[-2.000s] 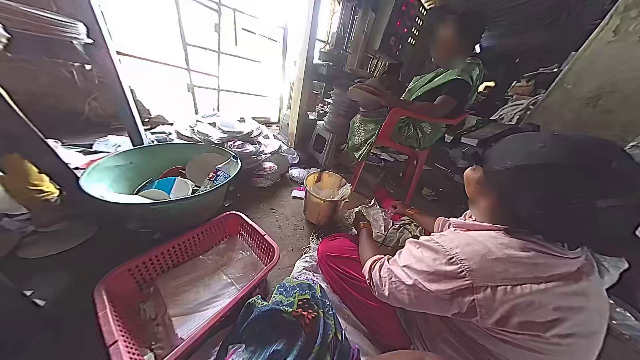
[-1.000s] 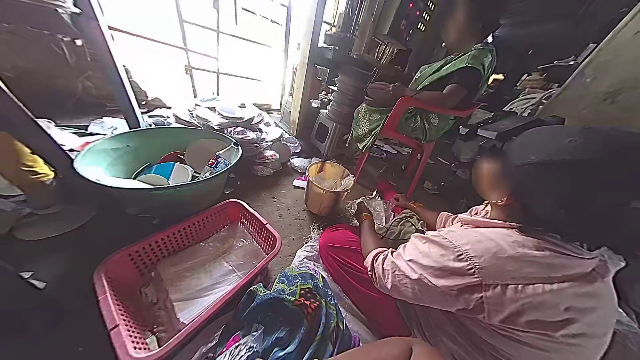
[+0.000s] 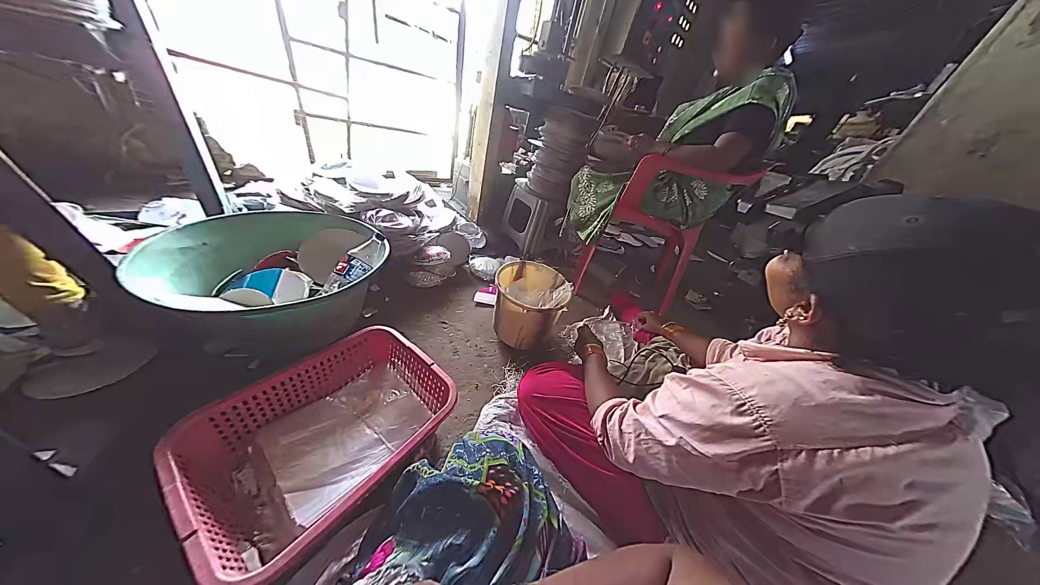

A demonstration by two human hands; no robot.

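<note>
Neither of my hands can be made out. A bare arm [image 3: 642,566] lies across the bottom edge, beside a bundle of patterned blue and green cloth [image 3: 479,512]; its hand is out of sight. Left of the cloth is a red perforated plastic basket [image 3: 443,390] with clear plastic sheets [image 3: 337,455] inside. Close by on the right, a co-worker in a pink shirt [image 3: 764,422] sits on the floor, both hands at a crumpled clear plastic piece [image 3: 609,335].
A green tub [image 3: 244,305] holds round discs and printed pieces. A yellowish bucket [image 3: 524,325] stands mid-floor. Stacked discs [image 3: 374,191] lie by the bright grille. Another person [image 3: 731,122] sits on a red plastic chair [image 3: 686,244]. Yellow cloth [image 3: 49,272] shows at far left.
More of the bare arm shows along the bottom edge than two seconds ago. The seated co-worker stays at the crumpled plastic.
</note>
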